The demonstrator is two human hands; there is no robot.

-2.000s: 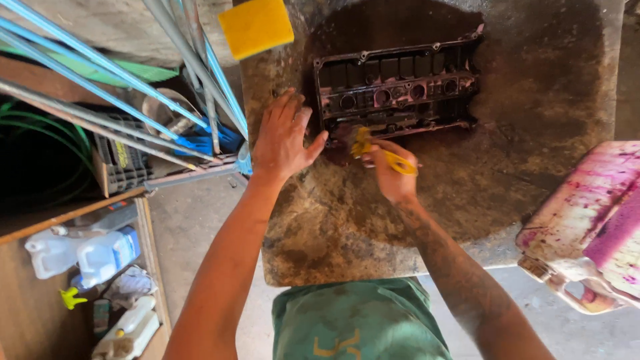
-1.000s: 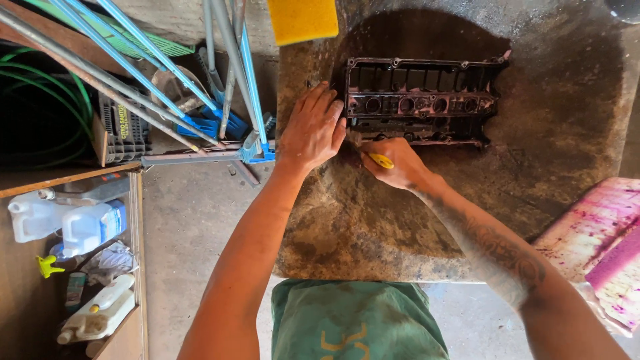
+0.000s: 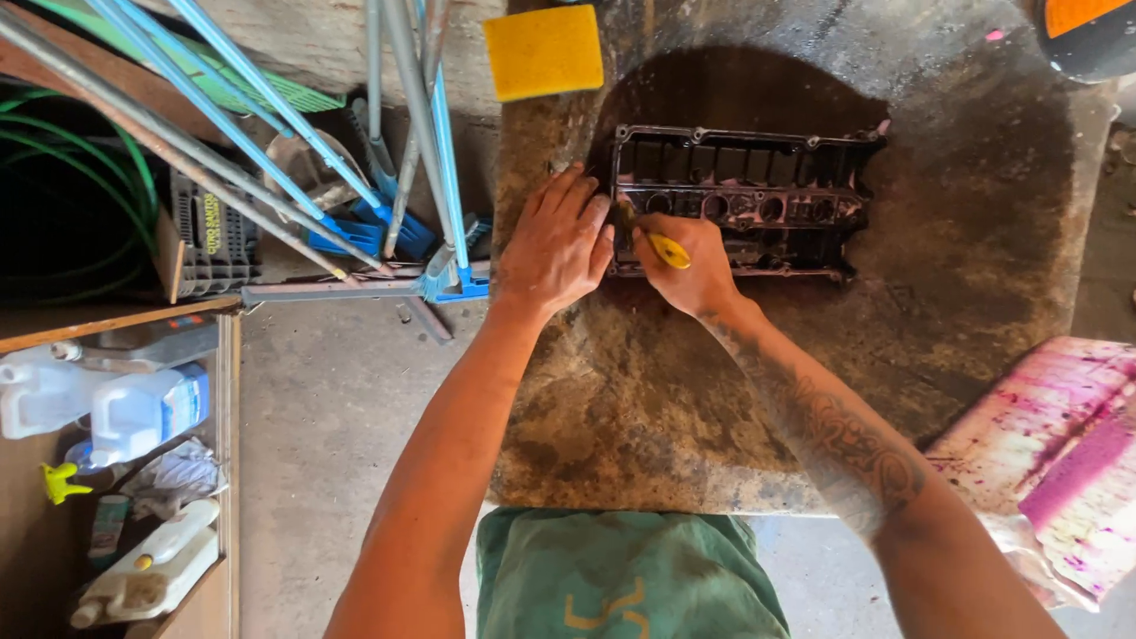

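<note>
A dark metal engine valve cover (image 3: 741,191), its ribbed inside facing up, lies on the stained, wet worktop (image 3: 621,399). My right hand (image 3: 688,262) is closed around a brush with a yellow handle (image 3: 667,250); its bristles, partly hidden, are at the cover's left part. Beside the cover's left edge rests my left hand (image 3: 555,240), palm down with fingers spread, holding nothing. Dark liquid surrounds the cover on the worktop.
A yellow sponge (image 3: 543,53) lies at the worktop's upper left edge. Brooms with blue handles (image 3: 293,124) lean at the left, above a shelf of plastic jugs (image 3: 146,413). A pink-stained white container (image 3: 1047,461) stands at the lower right.
My right hand has moved with the brush from below the valve cover's lower edge onto its left part. My left hand stays beside the cover's left edge. The view has shifted.
</note>
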